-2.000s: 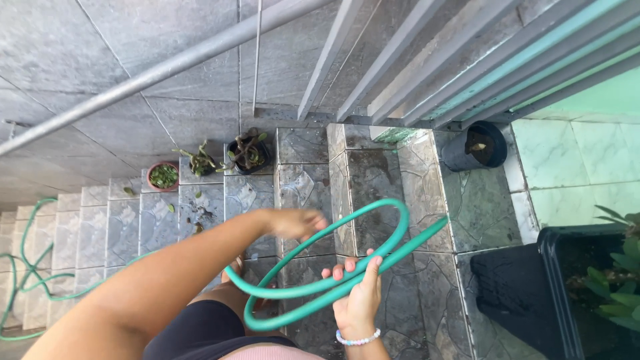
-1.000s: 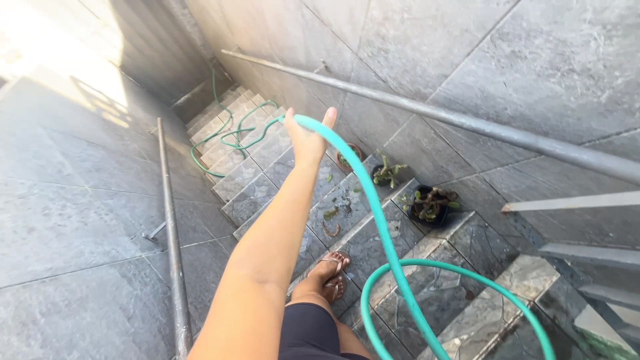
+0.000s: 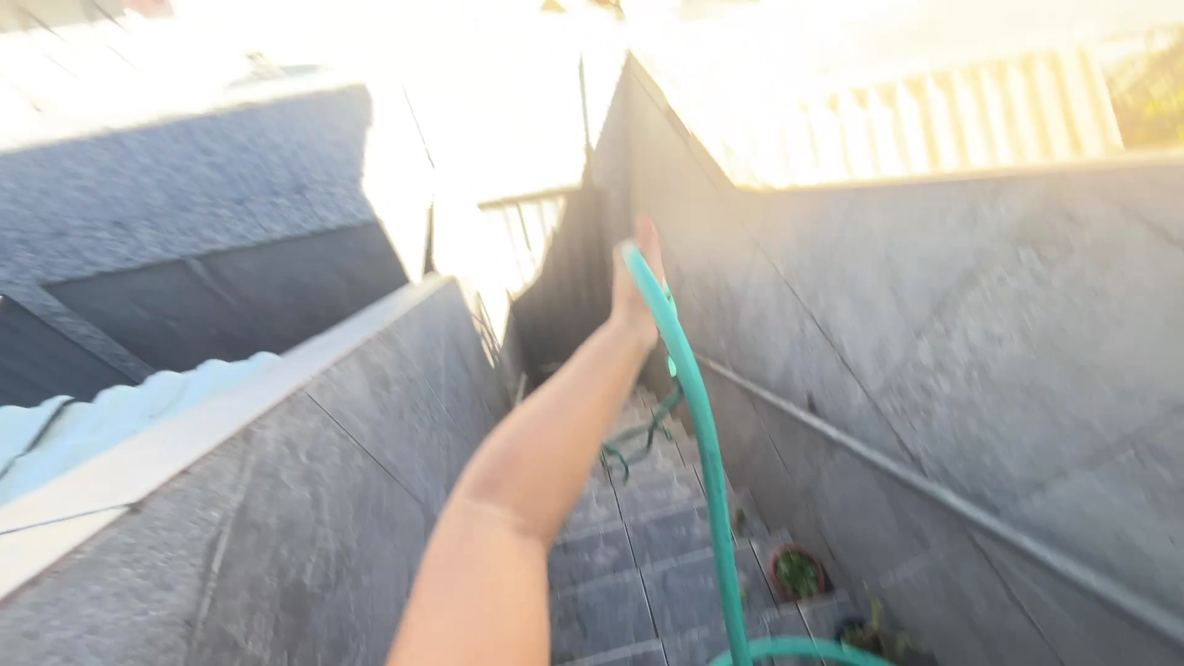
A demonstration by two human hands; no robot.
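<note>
My left hand is stretched out ahead at the middle of the view, with a green garden hose held at the thumb and palm; the fingers look blurred. From the hand the hose runs down to the bottom edge, where another bend of it shows. Farther down, a tangled stretch of hose hangs or lies over the tiled steps; which, I cannot tell. My right hand is out of view.
Grey tiled walls flank the narrow stairs, with a metal handrail on the right. A potted plant and another plant stand along the right side. A low wall with a pale top borders the left.
The view has swung up toward the bottom of the stairs. My left hand, empty two seconds ago, took hold of the hose and is now raised with it. My right hand has left view.
</note>
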